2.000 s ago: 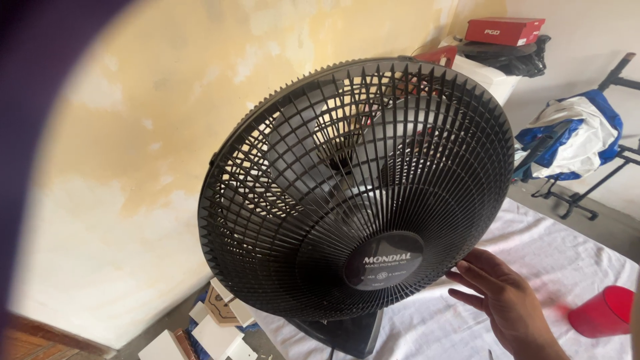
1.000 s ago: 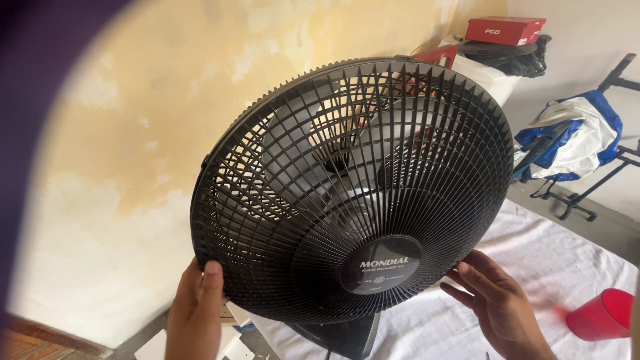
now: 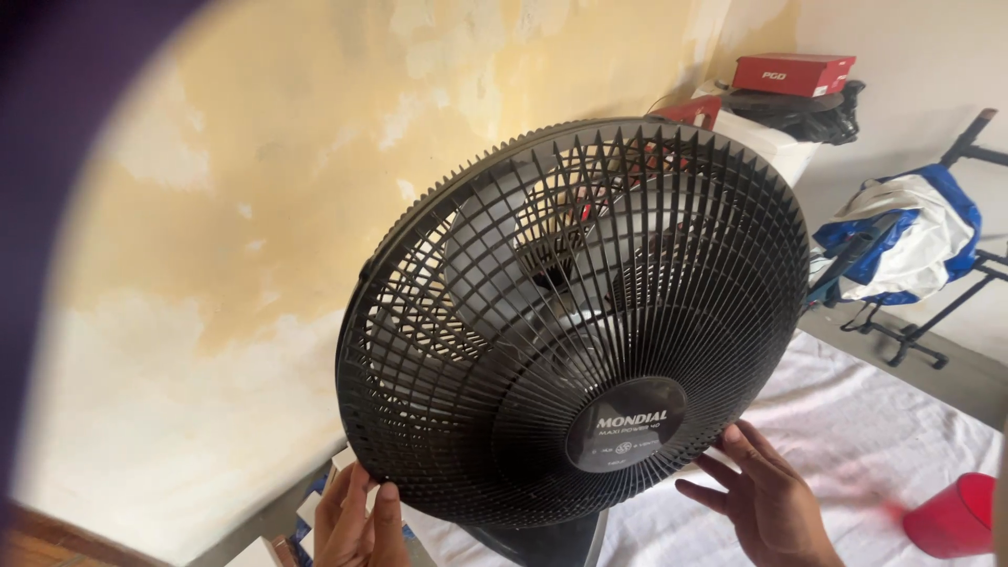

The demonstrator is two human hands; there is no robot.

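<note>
A black Mondial table fan (image 3: 571, 323) fills the middle of the head view, its front grille tilted and its base (image 3: 543, 539) partly visible below on a white cloth. My left hand (image 3: 358, 516) is at the lower left rim of the grille, fingers and thumb pinching its edge. At the lower right of the grille is my right hand (image 3: 760, 492), with its fingertips against the rim and its fingers spread. Grey blades show through the grille.
The white cloth (image 3: 866, 425) covers the table under the fan. A red cup (image 3: 953, 516) stands at the right. Behind are a red box (image 3: 791, 75) on black plastic, a blue and white bundle (image 3: 906, 232) on a metal frame, and a patchy wall (image 3: 236, 236) at the left.
Two seconds ago only my right hand was in view at the fan. My left hand has come in from below and taken hold of the lower left rim. The grille sits slightly lower in view.
</note>
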